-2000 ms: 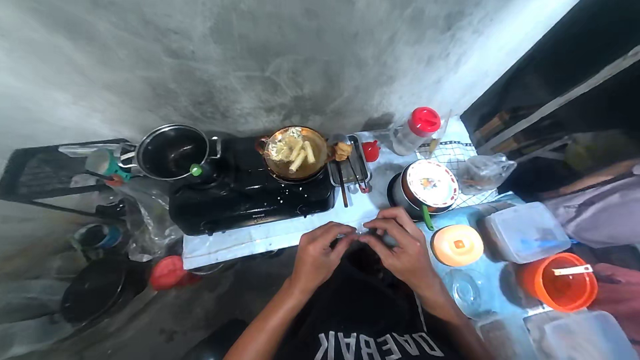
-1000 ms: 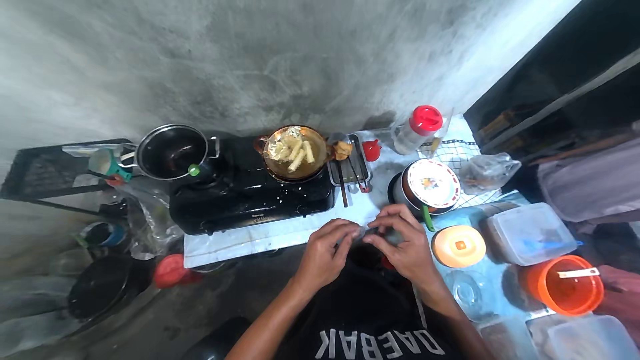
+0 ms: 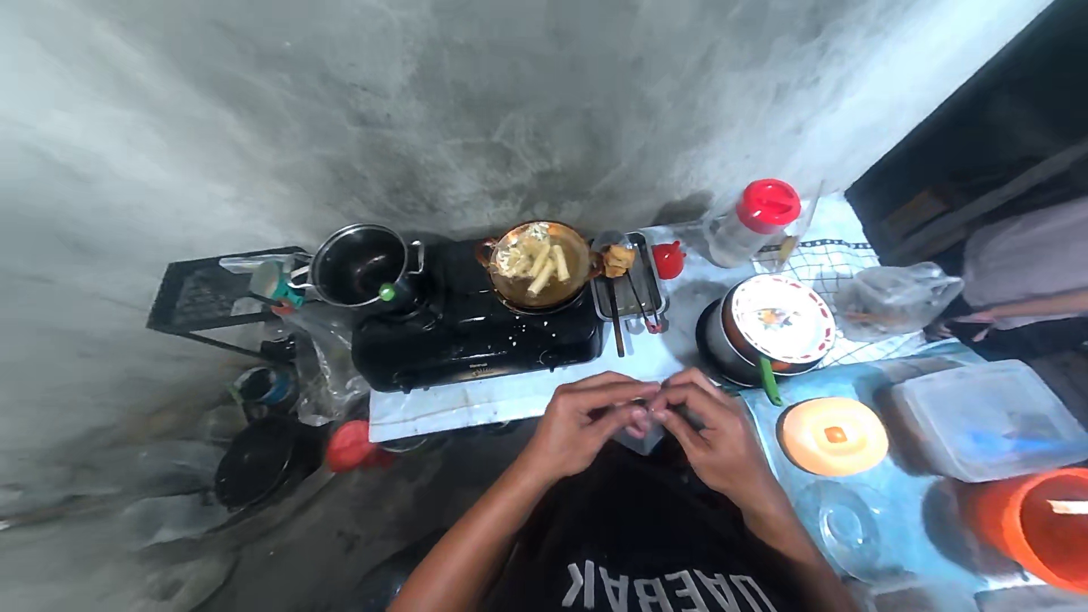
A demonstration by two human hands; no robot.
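My left hand (image 3: 588, 418) and my right hand (image 3: 704, 425) meet fingertip to fingertip before my chest, both pinching a small clear plastic bag (image 3: 639, 435). Whatever the bag holds is hard to make out. Beyond the hands, pale rolled pieces (image 3: 544, 265) fry in oil in a brown two-handled wok (image 3: 564, 234) on the right burner of a black gas stove (image 3: 476, 353). A metal tray (image 3: 650, 293) beside the wok bears tongs and a strainer with browned food (image 3: 618, 259).
An empty black pot (image 3: 359, 265) stands on the left burner. Right of the tray are a red-lidded jug (image 3: 767, 208), a pot topped by a floral plate (image 3: 783, 316), an orange-lidded container (image 3: 835, 436), a clear plastic box (image 3: 990, 416) and an orange bucket (image 3: 1033, 527). A person (image 3: 1028, 263) stands at the far right.
My hands stay together at the small bag, which now hangs more visibly below the fingers. The person at the right has shifted, and a forearm now shows.
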